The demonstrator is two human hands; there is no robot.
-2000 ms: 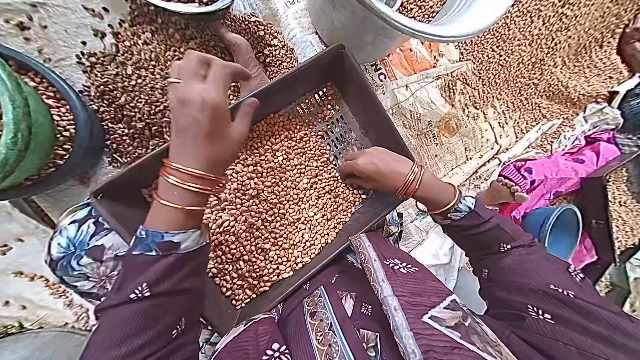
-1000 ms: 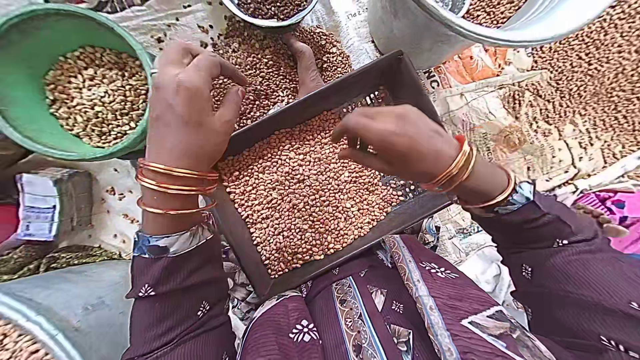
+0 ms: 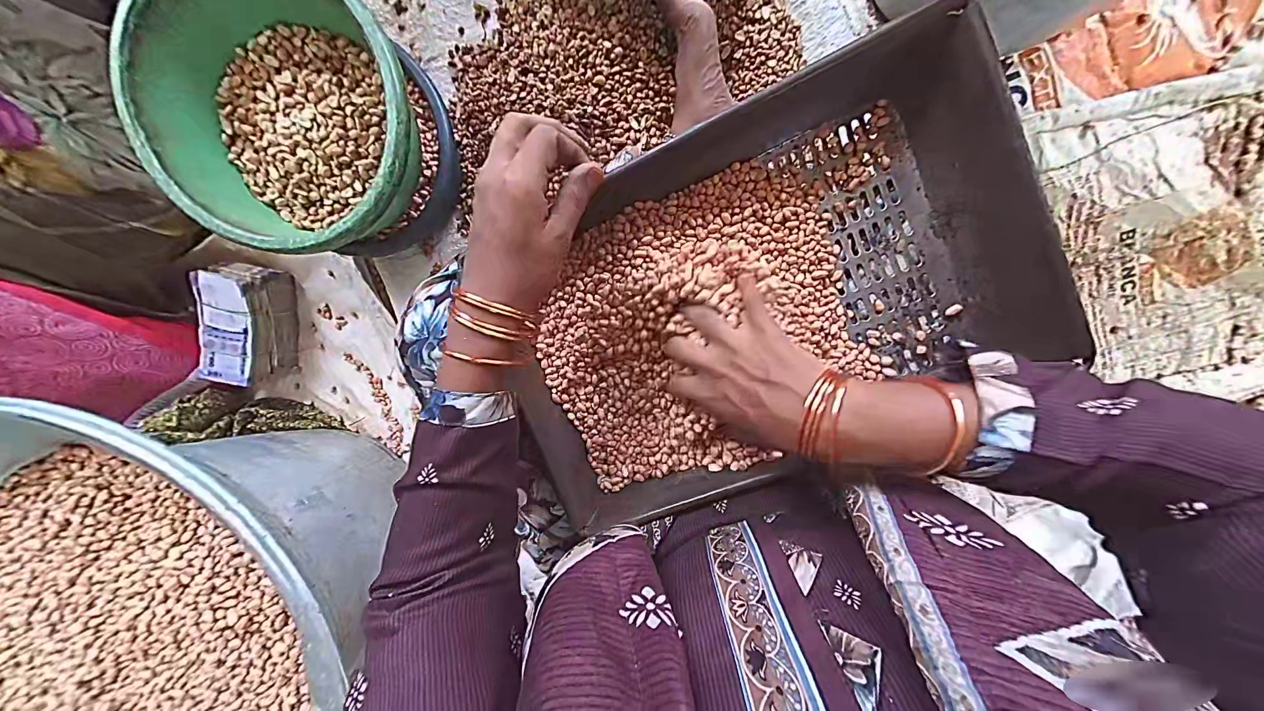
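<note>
A dark rectangular sieve tray (image 3: 997,217) with a slotted bottom rests tilted across my lap. Shelled peanuts (image 3: 632,395) cover most of its bottom, and the slots show toward its right end. My left hand (image 3: 528,207) lies at the tray's far-left rim, its fingers bent and the thumb on the edge; its grip is partly hidden. Spread over the peanuts, my right hand (image 3: 736,370) touches them with its fingers apart, slightly blurred. Bangles circle both wrists.
A green tub of nuts (image 3: 380,212) sits in a blue tub (image 3: 444,188) at upper left. A large metal vessel (image 3: 336,592) of nuts stands lower left. Darker nuts (image 3: 563,79) lie beyond the tray around a bare foot (image 3: 699,69). A bundled stack (image 3: 247,321) lies left; printed sacks (image 3: 1145,247) lie right.
My right hand has come down from above the tray onto the peanuts. Bare slots show at the tray's right end, where peanuts covered more a second ago. The view has shifted.
</note>
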